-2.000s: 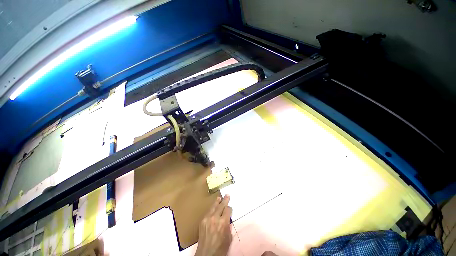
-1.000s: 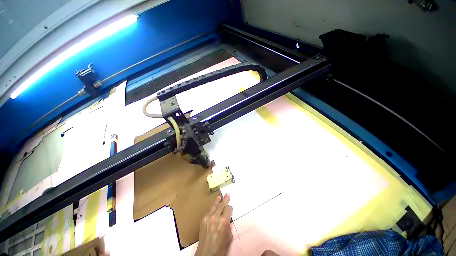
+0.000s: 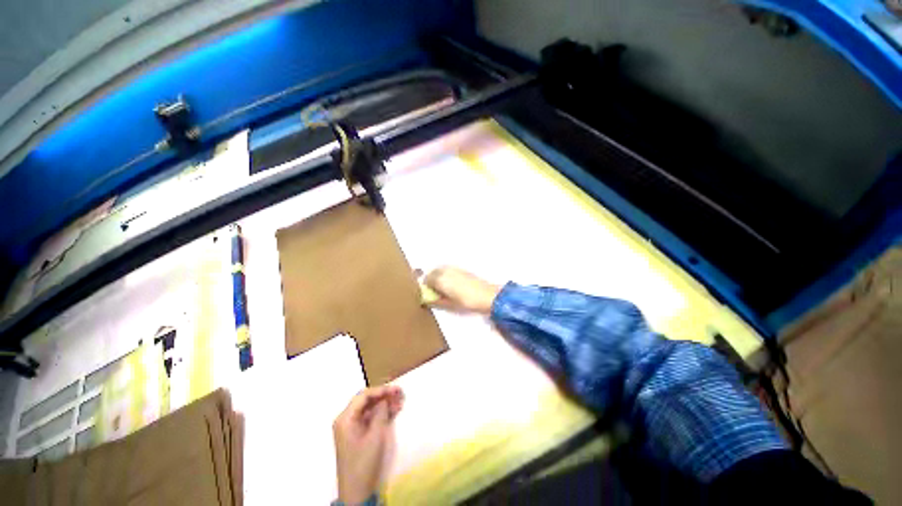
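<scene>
A brown panel [image 3: 351, 287] lies flat on the white bed, with a stepped cut-out at its lower left. My right hand [image 3: 461, 290] comes in from the right in a blue plaid sleeve. Its fingers are on the small yellowish block [image 3: 428, 294] at the panel's right edge and partly cover it. My left hand [image 3: 364, 435] is at the bottom, just below the panel's lower edge, with its fingers curled. Whether it holds anything cannot be told.
The laser head [image 3: 361, 168] is at the panel's far edge, on the black gantry beam [image 3: 223, 206]. A blue strip [image 3: 239, 296] lies left of the panel. Brown stacks stand at the near left [image 3: 138, 460] and far right [image 3: 851, 346]. The blue machine frame [image 3: 643, 242] borders the right.
The gantry and laser head have moved back, uncovering the panel. My right hand has reached in and taken the block. My left hand has moved off the panel and curled. The view has shifted.
</scene>
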